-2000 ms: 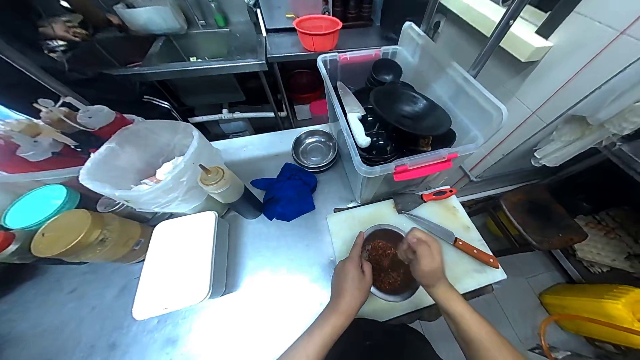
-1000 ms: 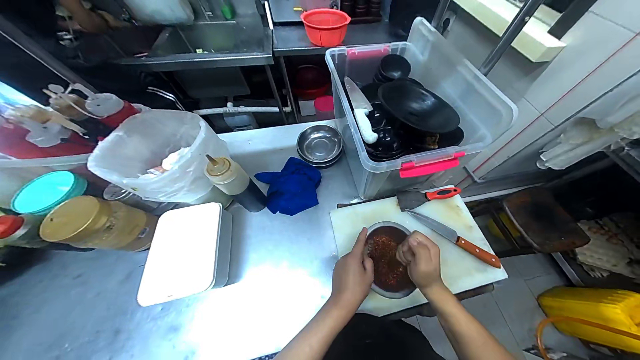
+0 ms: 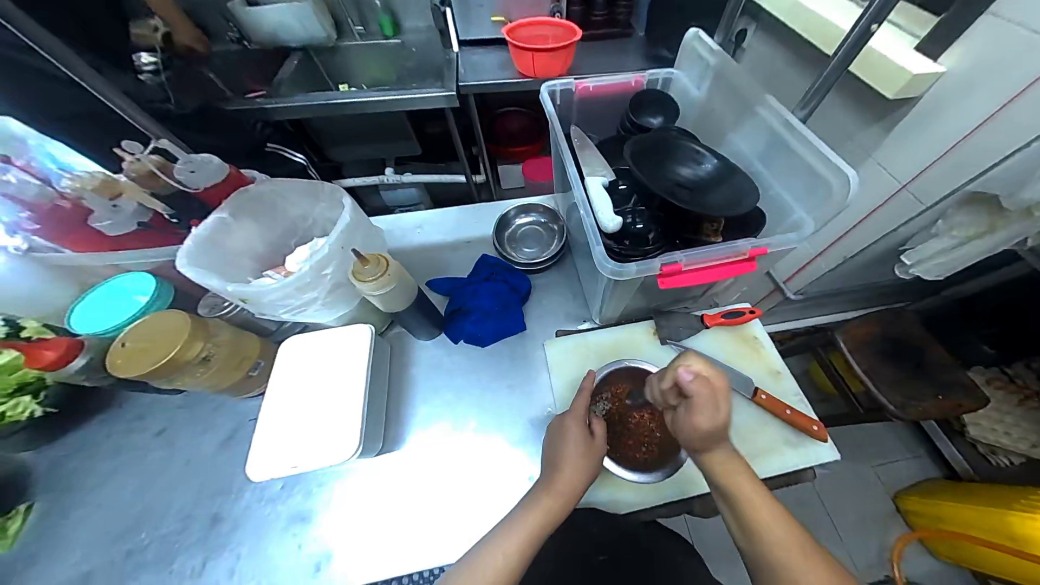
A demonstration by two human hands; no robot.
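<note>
A round metal bowl (image 3: 646,473) of dark red, flaky sauce rests on a white cutting board (image 3: 772,447). My left hand (image 3: 574,443) holds the bowl's left rim, thumb along the edge. Over the right side of the bowl, my right hand (image 3: 693,400) is closed in a fist around a utensil, mostly hidden, whose dark end dips into the sauce. Right of the bowl lies a knife with a wooden handle (image 3: 790,414), its blade tip partly behind my right hand. A scraper with a red and black handle (image 3: 731,316) lies at the board's back edge.
Behind the board stands a clear plastic bin (image 3: 812,203) with black bowls and a white-handled knife (image 3: 603,203). Stacked metal bowls (image 3: 530,234), a blue cloth (image 3: 486,301), a squeeze bottle (image 3: 398,294) and a white lidded container (image 3: 313,402) are to the left. A person's arm (image 3: 180,28) shows near the sink.
My right hand has shifted slightly within the bowl area, still in a fist. My left hand stays at the bowl's left rim.
</note>
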